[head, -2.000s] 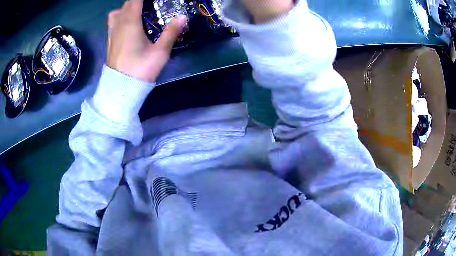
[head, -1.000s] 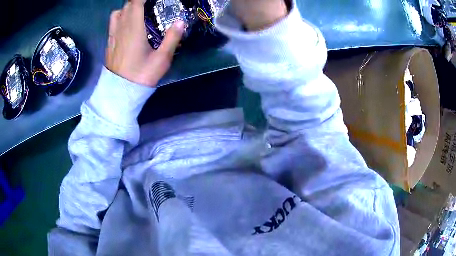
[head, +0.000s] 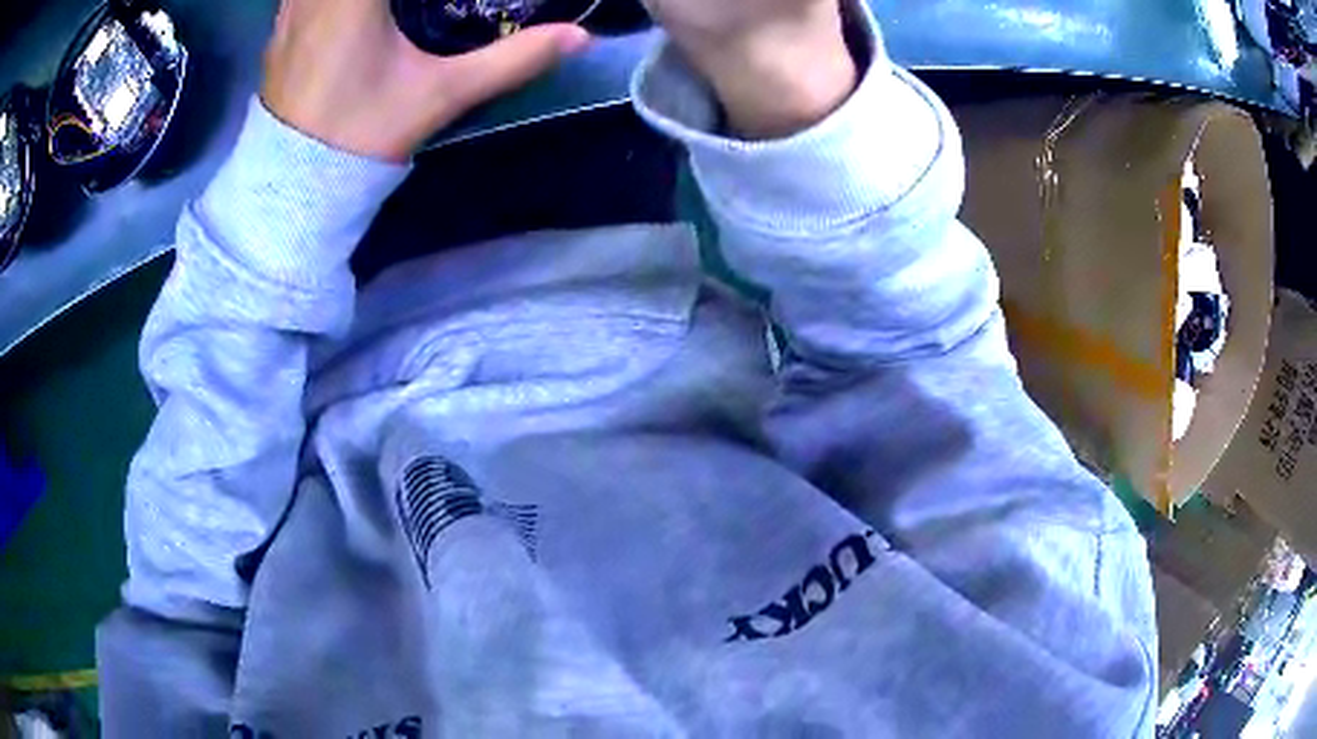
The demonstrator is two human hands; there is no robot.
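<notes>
A black device housing (head: 470,20) shows only its lower part at the top edge, on the green bench beside my left hand. My left hand (head: 379,72) is cut off by the top edge; its thumb is spread out along the housing's near side. Whether it grips the housing cannot be told. My right hand (head: 758,55) shows only its wrist and lower part at the top edge; its fingers are out of the picture. Two more black housings with silvery circuit boards (head: 113,80) lie at the upper left, one cut off by the left edge.
The green bench (head: 997,36) runs across the top with a pale near edge. An open cardboard carton (head: 1105,289) with white and black parts stands at the right. Another carton (head: 1278,419) is behind it. A blue object (head: 18,491) is at the left edge.
The whole view has shifted, so bench, housings and hands sit higher in the picture. My left thumb now stretches further right, off the circuit board. Less of the middle housing shows.
</notes>
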